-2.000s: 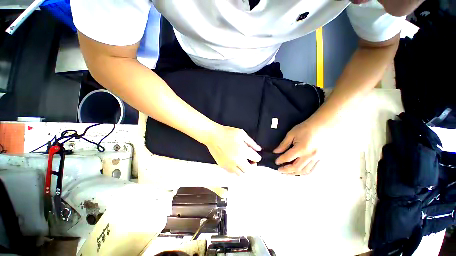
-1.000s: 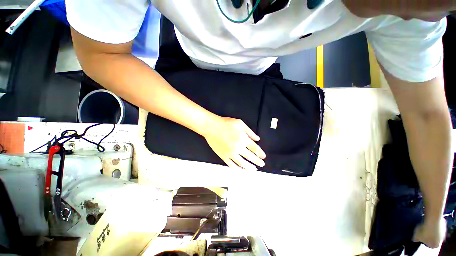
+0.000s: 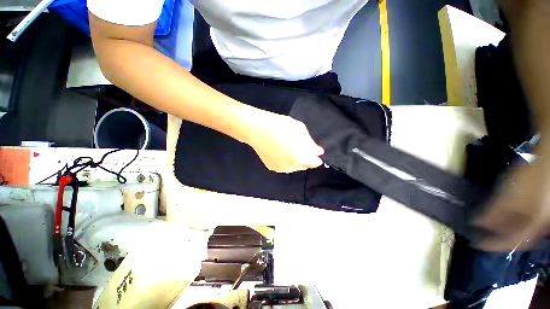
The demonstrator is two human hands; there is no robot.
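A large black fabric panel (image 3: 241, 163) lies flat on the pale tabletop against the wearer's body. Over its right part runs a narrower black zippered strip (image 3: 392, 175), with a pale zipper line, stretching down to the right. My right hand (image 3: 286, 143), at image left, is closed at the strip's lower edge, over the panel; its fingertips pinch the strip. My left hand (image 3: 512, 208), at image right, is motion-blurred and closed around the strip's far end. The strip is also blurred there. The panel's small pale tag is not visible.
An off-white sewing machine (image 3: 151, 259) stands lower left, with a dark metal bed part (image 3: 235, 253) beside it. Red-handled snips (image 3: 62, 208) and a black cord lie on the machine side. Black bag pieces (image 3: 500, 271) are at the right edge.
My left hand has come back up from the stack at lower right, bringing the zippered strip over the panel. My right hand has moved up slightly and changed from lying flat to pinching the strip.
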